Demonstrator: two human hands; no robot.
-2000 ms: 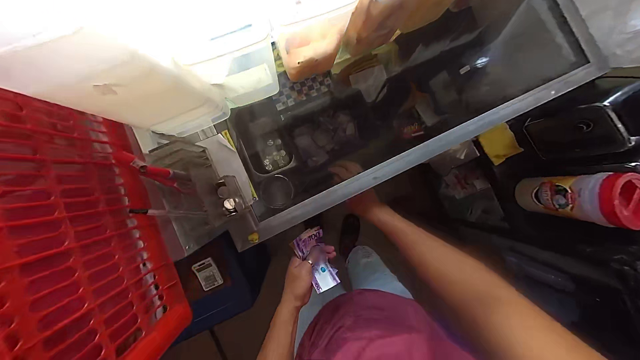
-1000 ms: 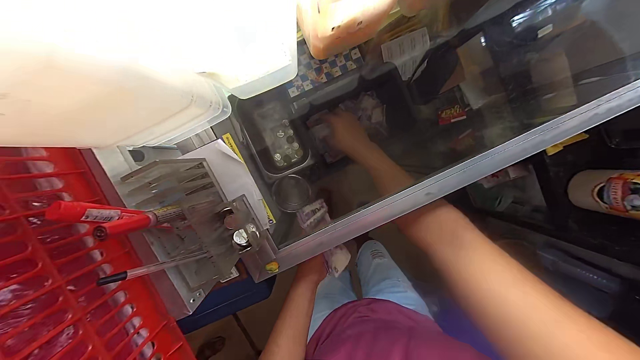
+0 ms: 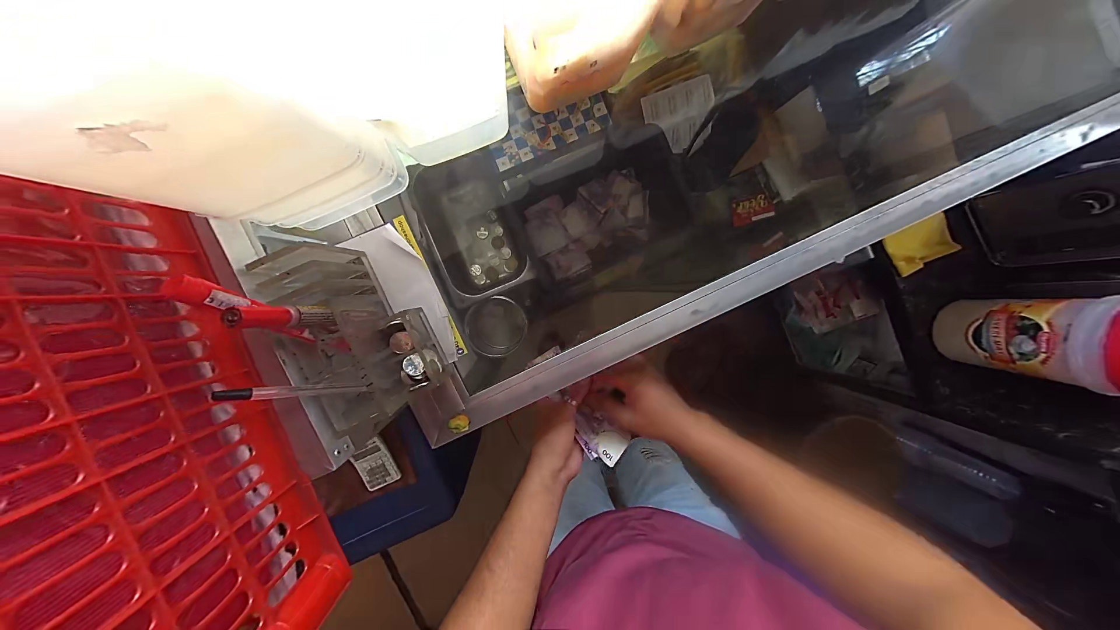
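Note:
My left hand [image 3: 557, 437] is closed around a small bundle of purple banknotes [image 3: 600, 437], held low over my lap beside the metal edge of a glass-topped counter. At the same notes is my right hand [image 3: 640, 400], its fingers touching them; it is blurred, and whether it grips a note I cannot tell. Under the glass, a dark tray [image 3: 584, 219] holds a heap of purple banknotes. To its left lies a metal tray with coins [image 3: 492, 254], with a round clear dish [image 3: 496, 325] just below it.
A red plastic basket [image 3: 114, 420] stands at the left, beside a clear acrylic holder [image 3: 350, 350] with red markers. Big translucent tubs cover the upper left. The counter's metal edge [image 3: 700, 308] runs diagonally above my hands. At the right are a bottle [image 3: 1024, 341] and a yellow packet [image 3: 920, 245].
My right hand was in the banknote tray under the glass one second ago; it has moved out to the notes in my left hand.

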